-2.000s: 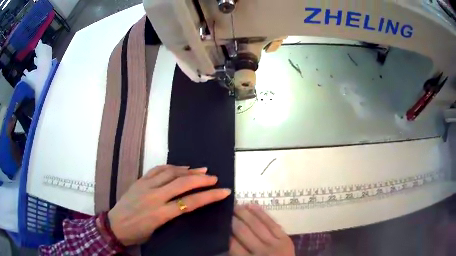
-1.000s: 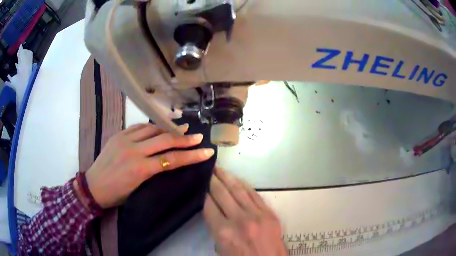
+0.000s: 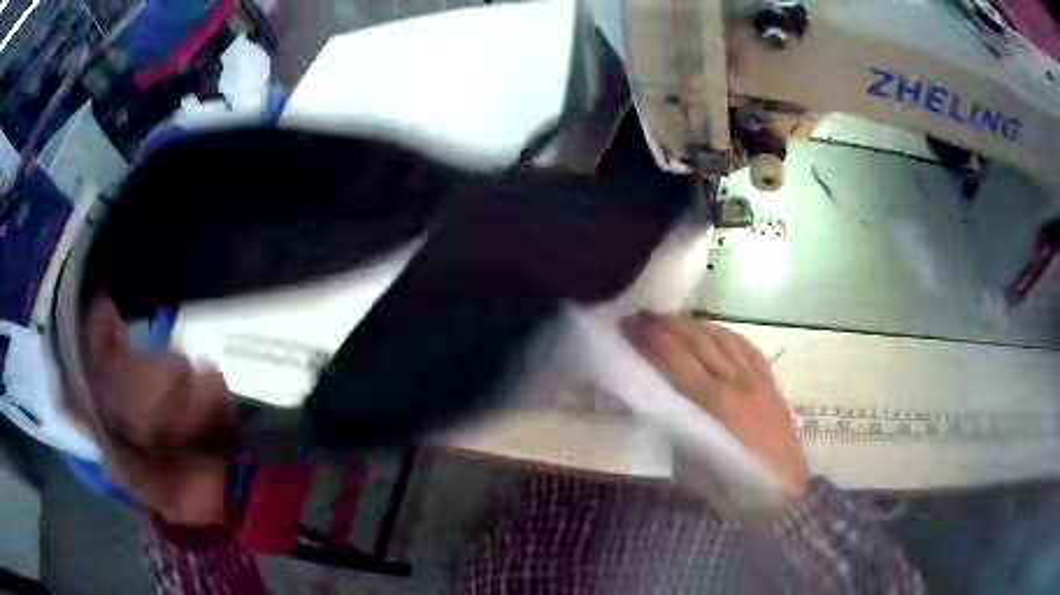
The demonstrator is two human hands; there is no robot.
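The dark fabric strip (image 3: 500, 233) is lifted and blurred, stretching from under the machine head across to the far left. My left hand (image 3: 163, 407) is at the left, blurred, gripping the strip's left end where it curls over. My right hand (image 3: 727, 395) is at the right part of the fabric, in front of the needle area, on a white piece (image 3: 663, 413) that runs along the dark fabric's lower edge. The hand's fingertips are partly hidden, and its grip cannot be made out. The presser foot (image 3: 732, 212) stands at the strip's right edge.
The cream sewing machine head (image 3: 814, 87) arches over the metal bed (image 3: 883, 244). Red-handled snips (image 3: 1032, 277) lie at the bed's right. A ruler scale (image 3: 895, 424) runs along the white table's front (image 3: 988, 459). A blue basket is partly hidden behind my left hand.
My left hand has moved from the needle area to the far left, lifting the dark strip. The striped panel has gone from clear view. My right hand is now on a white piece.
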